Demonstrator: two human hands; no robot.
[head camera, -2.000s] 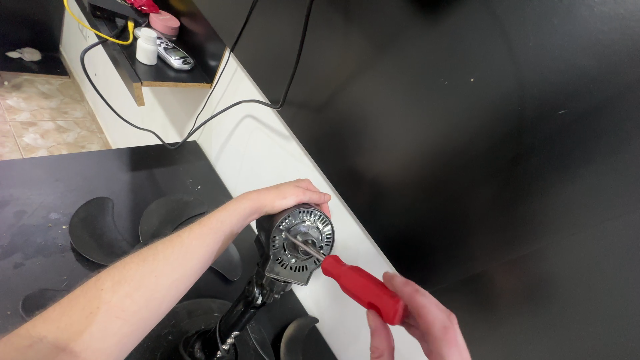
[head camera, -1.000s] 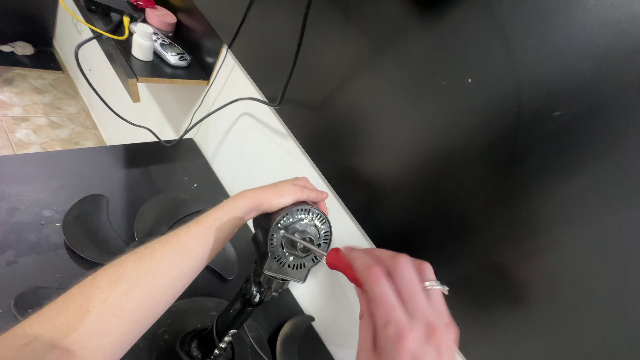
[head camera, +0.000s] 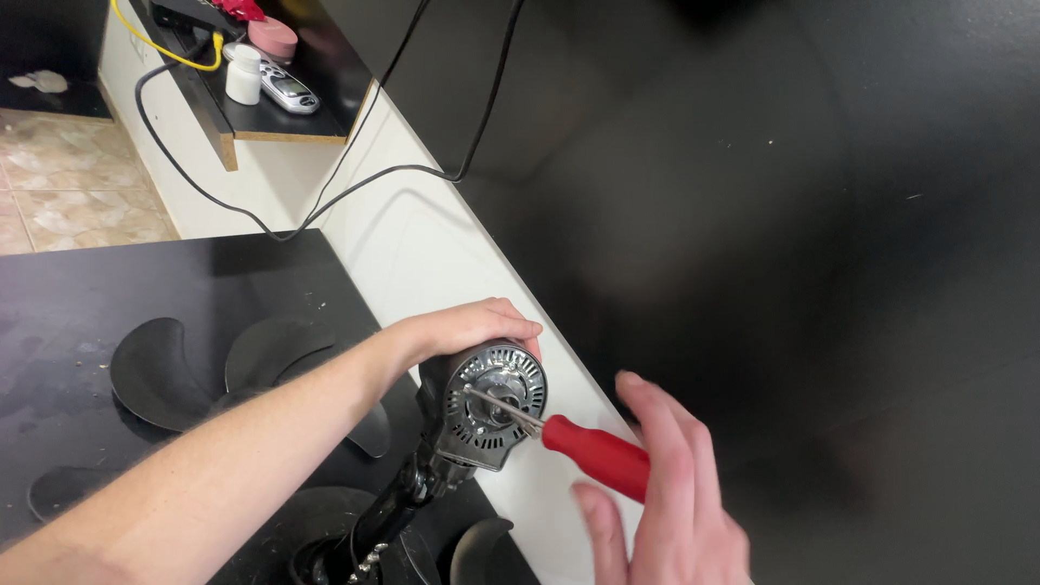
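My left hand (head camera: 487, 325) grips the top of a black fan motor housing (head camera: 496, 406), whose round slotted front faces me. A red-handled screwdriver (head camera: 597, 455) reaches from the right, its metal shaft crossing the housing front and its tip near a screw left of the central shaft. Around the end of the red handle, my right hand (head camera: 670, 496) has its fingers spread and partly blurred; whether the palm touches the handle is hidden. Below the housing runs a black fan stand (head camera: 390, 512).
Black fan blades (head camera: 158, 374) lie on the dark table (head camera: 73, 284) at left. A black cable (head camera: 398, 169) loops over the white ledge (head camera: 406, 236). On a shelf stand a white bottle (head camera: 244, 77), a handset (head camera: 288, 88) and a pink round container (head camera: 273, 38). A glossy black surface (head camera: 772, 284) fills the right.
My right hand has opened its fingers from around the screwdriver handle, which they mostly covered a second ago. My left hand stays on the motor housing.
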